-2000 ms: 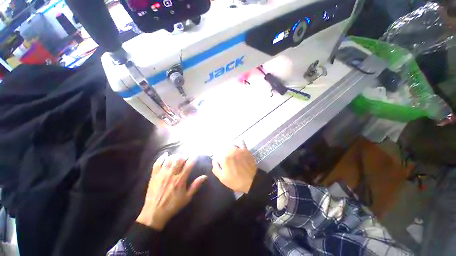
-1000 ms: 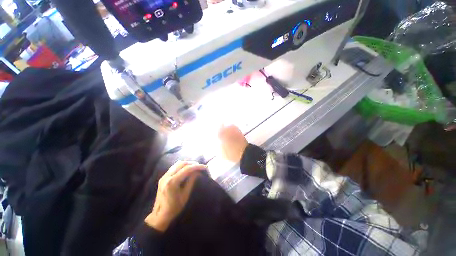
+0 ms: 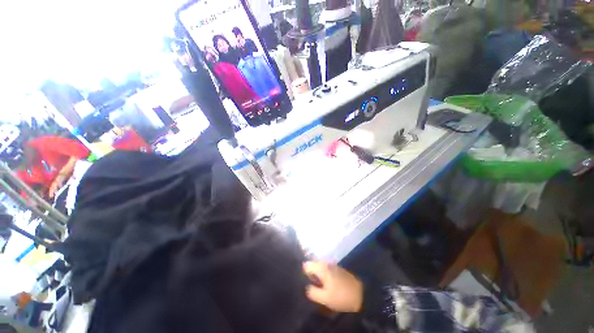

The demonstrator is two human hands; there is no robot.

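The black fabric [image 3: 176,240] fills the left and lower middle and drapes over the front of the table. The white sewing machine [image 3: 306,144] with a blue stripe stands behind it. The needle area at the head's left end is lost in glare. My right hand [image 3: 335,287] is blurred at the table's front edge, with its fingers curled at the right border of the black fabric and pinching it. My left hand does not show.
A dark tool [image 3: 361,153] with a yellow-green end lies on the machine bed. A lit smartphone [image 3: 242,68] stands above the machine head. A green basket [image 3: 514,170] with clear plastic is at the right. A person in red [image 3: 49,159] is at the far left.
The view has tilted up, showing more of the phone and workshop. My right hand has moved from the bright bed to the table's front edge. My left hand has gone out of sight.
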